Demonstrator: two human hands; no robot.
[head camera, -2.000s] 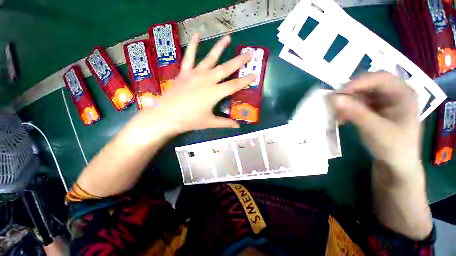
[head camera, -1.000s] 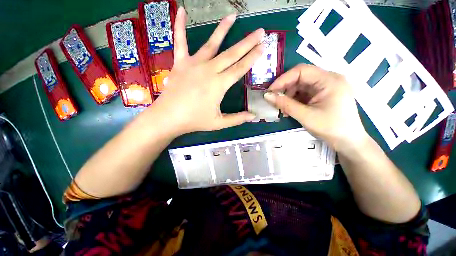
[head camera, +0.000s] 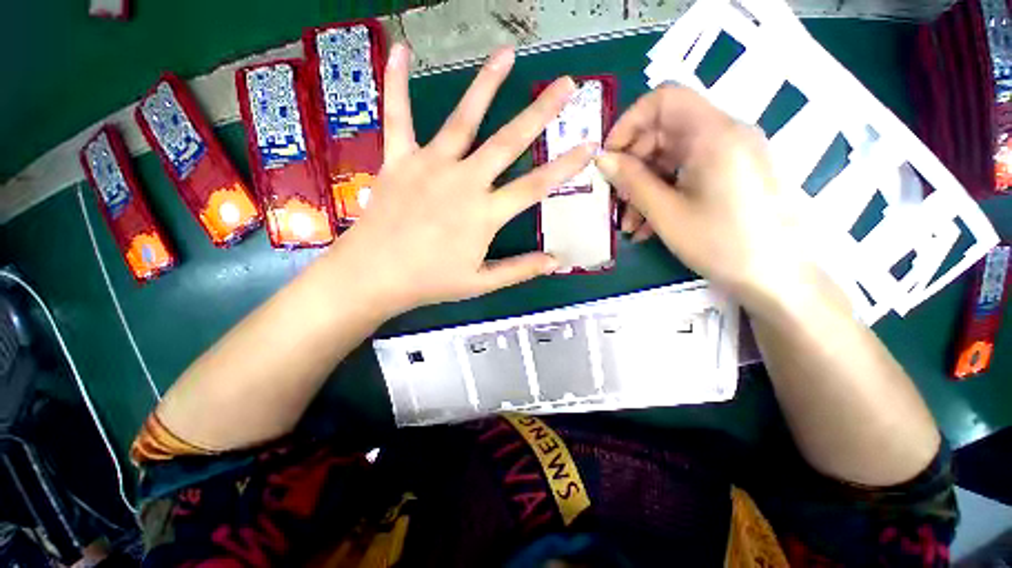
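A red unit (head camera: 540, 216) lies upright in front of me. A grey adhesive piece (head camera: 580, 231) covers its near end, where the orange end is hidden. My left hand (head camera: 444, 205) is spread with fingers apart, its fingertips resting on the unit's left side. My right hand (head camera: 699, 183) has thumb and forefinger pinched together at the unit's right edge, near the upper end of the grey piece; whether they grip the piece is unclear. The loaded sticker sheet (head camera: 566, 361) lies nearest my body with a row of grey rectangles.
Several red units (head camera: 291, 155) lie at the left beside the worn metal rail (head camera: 444, 42). Windowed waste sheets (head camera: 766, 94) are heaped at the right. A stack of red units (head camera: 957, 100) stands at upper right, with a single red unit (head camera: 981, 316) below. A white cable (head camera: 83, 361) runs at left.
The right hand came from the sheets to the unit, and the grey piece now lies flat over the orange end. Since a second ago, the right fingers moved up along the unit. The left hand stays spread.
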